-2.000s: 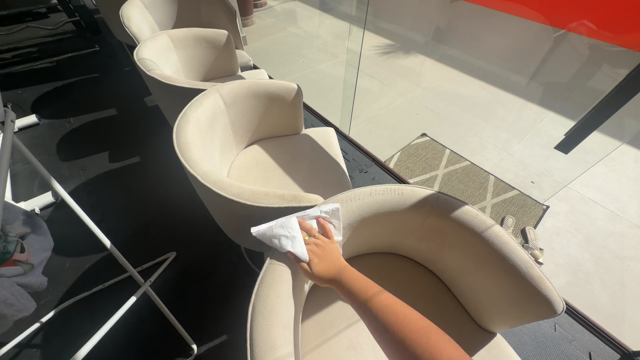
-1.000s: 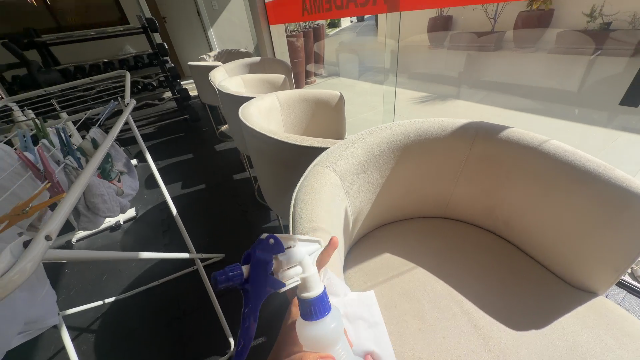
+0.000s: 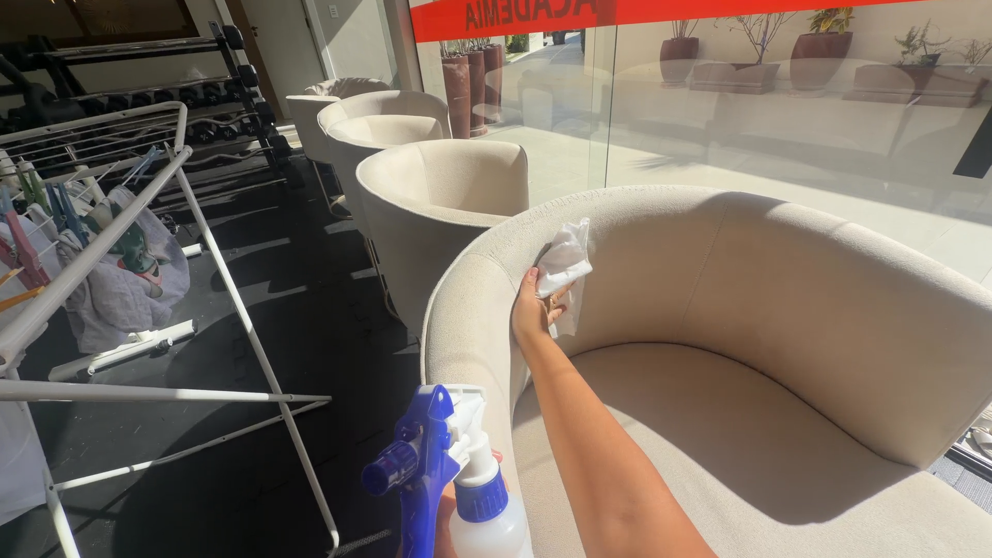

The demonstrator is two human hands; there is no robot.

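Observation:
My right hand (image 3: 537,310) grips a crumpled white cloth or paper wipe (image 3: 566,260) against the inner backrest of a beige upholstered tub chair (image 3: 763,279). At the bottom centre, my left hand (image 3: 448,515) is wrapped around a spray bottle (image 3: 488,523) with a blue and white trigger head, beside the chair's outer left side. The bottle and its trigger hide most of that hand. Sunlight falls on the chair's top edge and part of its seat, while the rest lies in shade.
More beige tub chairs (image 3: 442,182) stand in a row beyond, along a glass wall (image 3: 697,116). On the left is a white folding drying rack (image 3: 240,302) with cloths and clothes pegs. Behind it stands a dumbbell rack (image 3: 256,101) on the dark floor (image 3: 310,457).
The view has tilted up since the oldest frame. The right hand with the wipe, out of clear sight one second ago, now touches the inner backrest. The spray bottle has shown since the middle frame.

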